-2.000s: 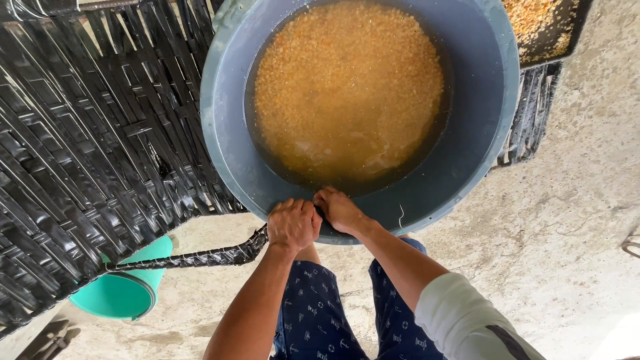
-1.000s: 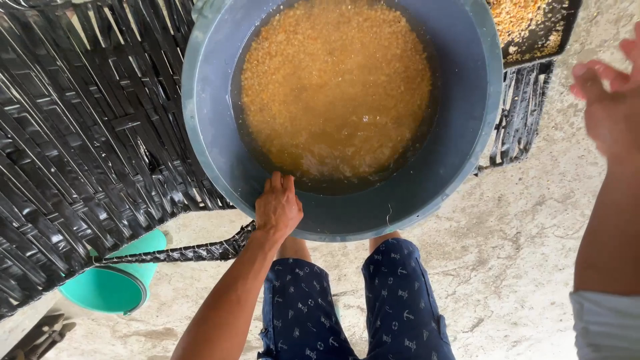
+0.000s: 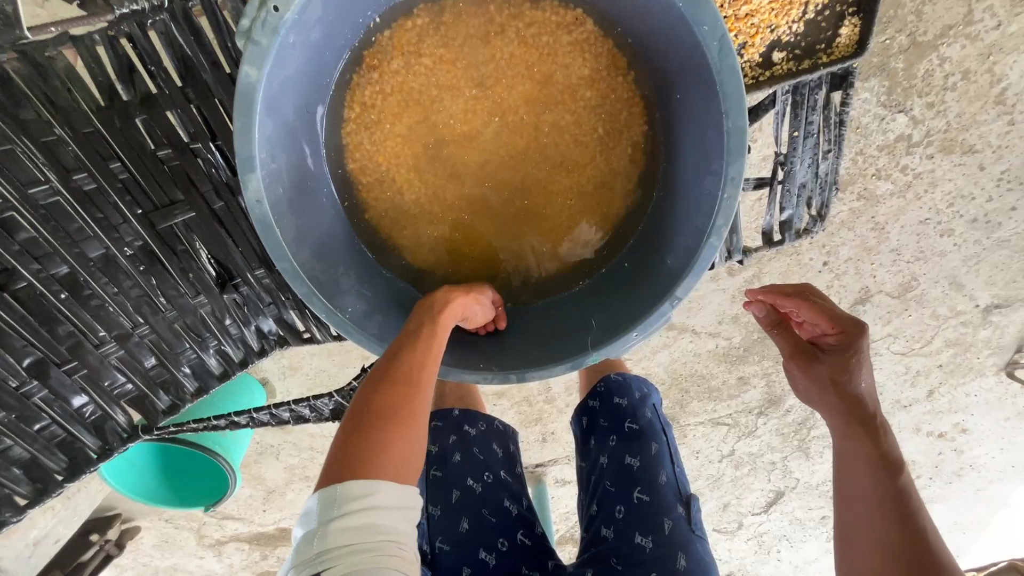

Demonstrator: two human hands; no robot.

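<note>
A large grey-blue plastic tub [image 3: 704,160] holds corn kernels [image 3: 496,136] under cloudy water. My left hand [image 3: 468,308] is inside the tub's near wall, just above the water's near edge, with its fingers curled; whether anything is in them cannot be told. To the right of the tub, over the concrete floor, my right hand [image 3: 816,344] is raised with its fingers bent and the thumb near the fingertips. No object shows in it.
Black woven strapping [image 3: 120,216] spreads across the left, with more at the right behind the tub. A dark tray [image 3: 860,40] of kernels is at the upper right. A green bucket [image 3: 180,476] lies at the lower left beside a black wrapped strap [image 3: 296,410]. My knees are just below the tub.
Two seconds ago both hands were together at the tub's near rim. My right hand has since moved away to the right, and my left hand has moved inside the tub with its fingers curled.
</note>
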